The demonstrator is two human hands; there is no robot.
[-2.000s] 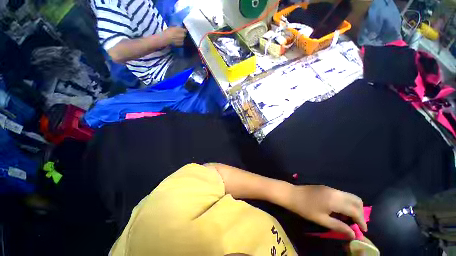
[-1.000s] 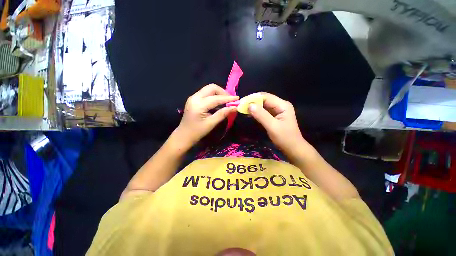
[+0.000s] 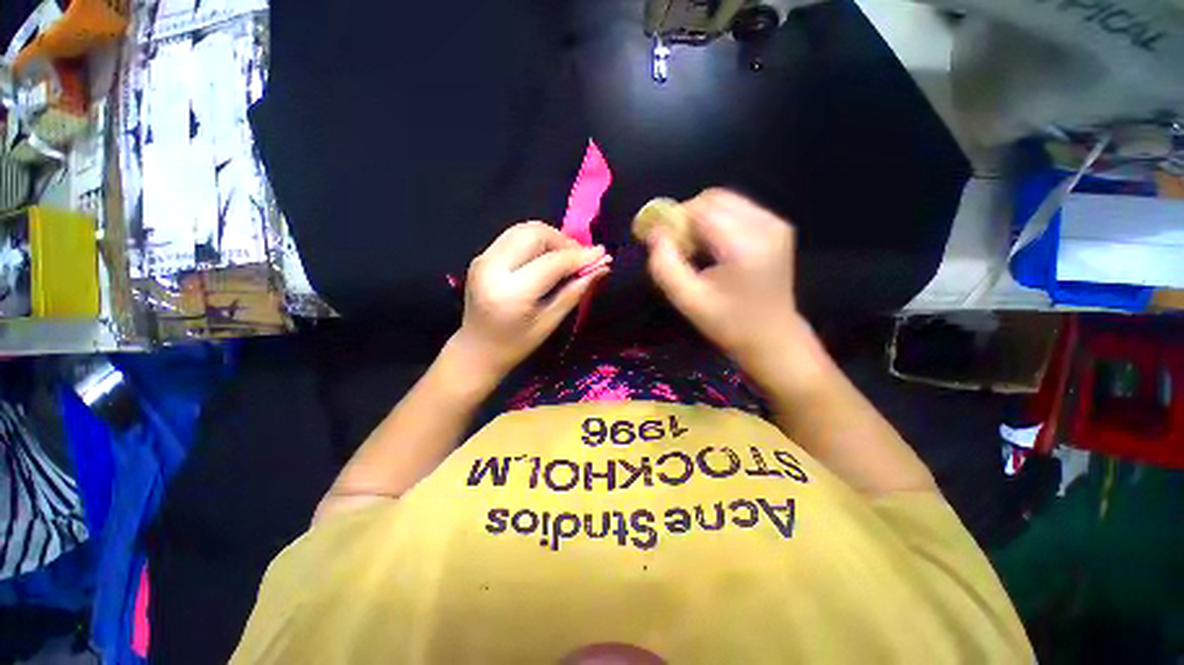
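A bright pink strip (image 3: 588, 195) sticks up over the black garment panel (image 3: 429, 143) that covers the table. My left hand (image 3: 522, 288) pinches the strip near its lower end, between thumb and fingers. My right hand (image 3: 738, 266) is slightly blurred, to the right and apart from the strip. It holds a pale yellow rounded piece, perhaps tailor's chalk (image 3: 660, 221), between thumb and fingers. The lower part of the strip is hidden by my left hand.
The sewing machine head (image 3: 1065, 52) is at the upper right, its metal parts (image 3: 661, 60) at top centre. A white-patched board (image 3: 195, 143) and yellow box (image 3: 62, 260) are left. Blue (image 3: 1039, 240) and red (image 3: 1130, 390) containers are right. Blue cloth (image 3: 136, 455) hangs at the left.
The view has swung from the neighbouring person to the machine. Since one second ago, my right hand has moved right with the yellow piece, away from the strip. My left hand still pinches the strip.
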